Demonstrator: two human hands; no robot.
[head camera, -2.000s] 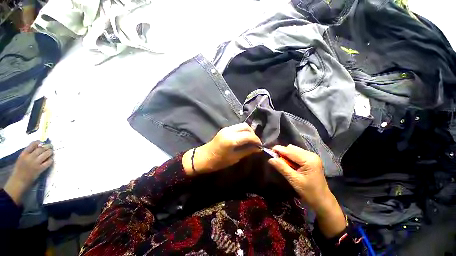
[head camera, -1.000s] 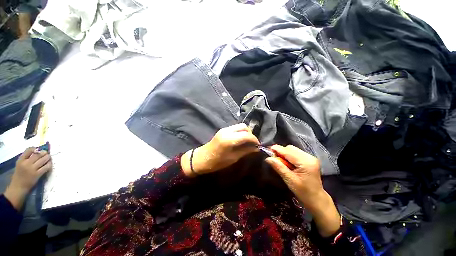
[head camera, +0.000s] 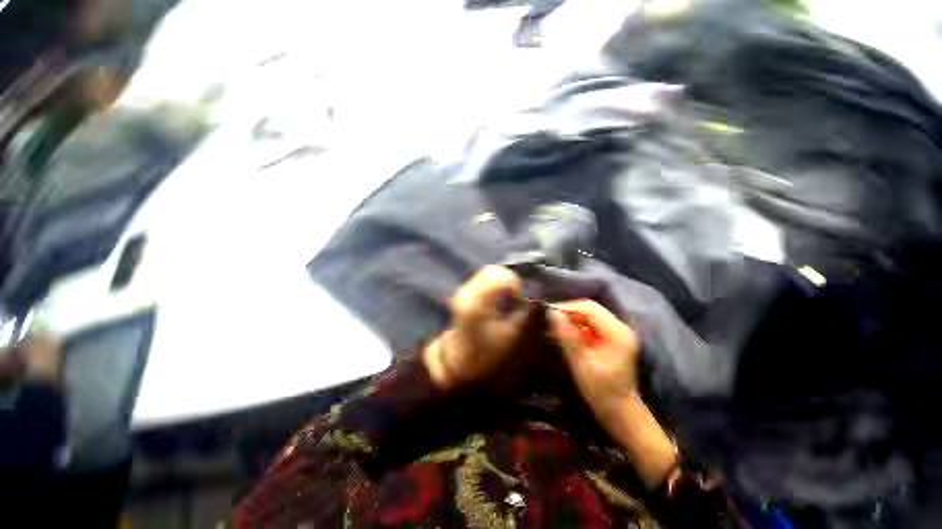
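Observation:
The frame is badly blurred. A dark grey garment (head camera: 398, 232) with paler grey inside lies on the table's near edge and reaches down to my hands. My left hand (head camera: 485, 320) is closed on the garment's cloth near the middle. My right hand (head camera: 599, 351) is just right of it, closed around thread snips with an orange-red handle (head camera: 581, 329). The snips' blades are hidden or too blurred to tell. The fingertips of both hands are close together at the cloth edge.
The white table (head camera: 238, 310) is at left and centre. Dark garments (head camera: 857, 186) are heaped at right. A dark phone-like object (head camera: 129, 260) lies at the table's left. Another person's hand (head camera: 41, 360) and dark sleeve show at the left edge, beside blurred grey cloth.
The whole view has shifted and blurred. My left hand looks more upright and its wrist more bent. The garment's front panel is more folded. The other person's hand has moved lower and left.

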